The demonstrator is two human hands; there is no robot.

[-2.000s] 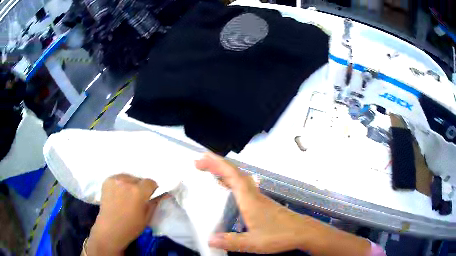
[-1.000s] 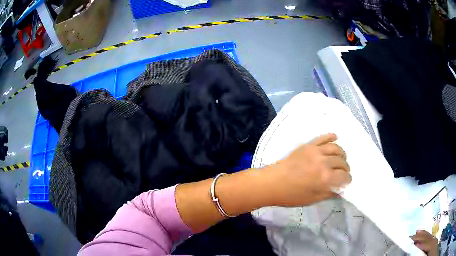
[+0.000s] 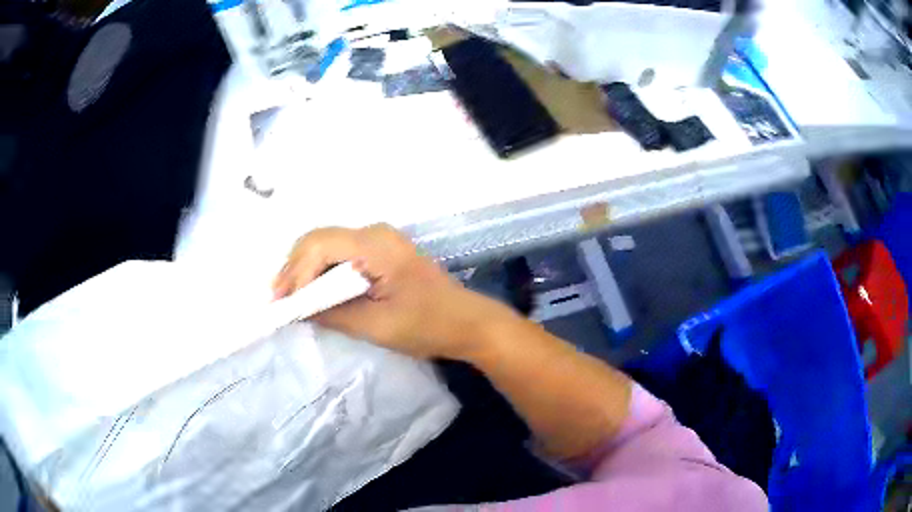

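Observation:
The white marked panel lies across the lower left, with thin curved dark lines on its wrinkled part. My right hand is closed on the folded edge of the white marked panel, beside the table's front edge. My left hand is not in the picture. The black cut panels lie at the upper left, with the round checked patch on them. The view is somewhat blurred.
The white table's ruler edge runs along the middle. A black oblong and small black items lie on the table. A blue plastic object and a red one stand at the lower right.
The view has swung right from the garment on blue crates to the table. My left hand and forearm have left the picture; my right hand now shows fully, closed on the panel's edge.

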